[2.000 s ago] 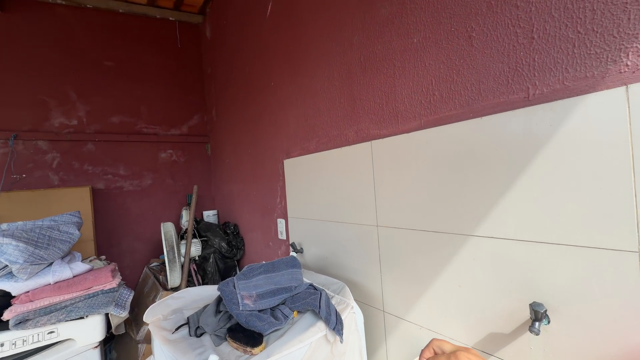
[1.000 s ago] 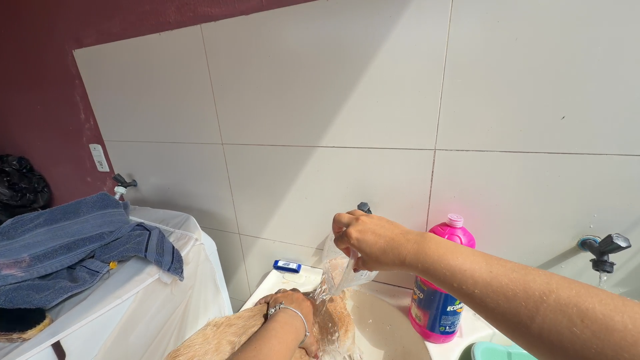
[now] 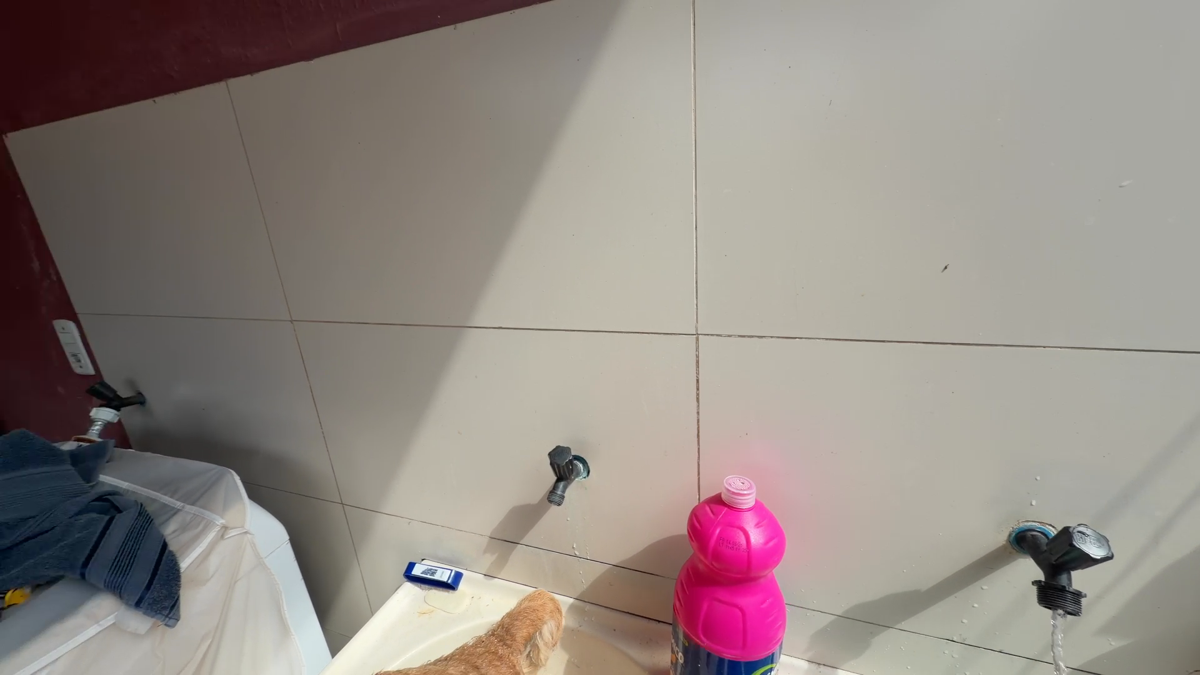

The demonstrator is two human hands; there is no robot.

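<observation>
Neither of my hands shows now. A wet, light-brown furry part of an animal lies in a cream sink basin at the bottom; the rest of it is cut off by the frame. Beside the basin stands a bright pink plastic bottle with a pale pink cap and a blue label. A small blue object with a white label rests on the basin's back left corner. Water runs from the black tap at the right. Above the basin, another black tap is on the tiled wall.
At the left, a blue striped towel lies over a white-covered appliance. Behind it are a third tap with a hose fitting and a white wall outlet. Large pale tiles cover the wall.
Both my hands, which were over the basin with a clear container and pouring water one second ago, have left the view. The view has swung right since two seconds ago.
</observation>
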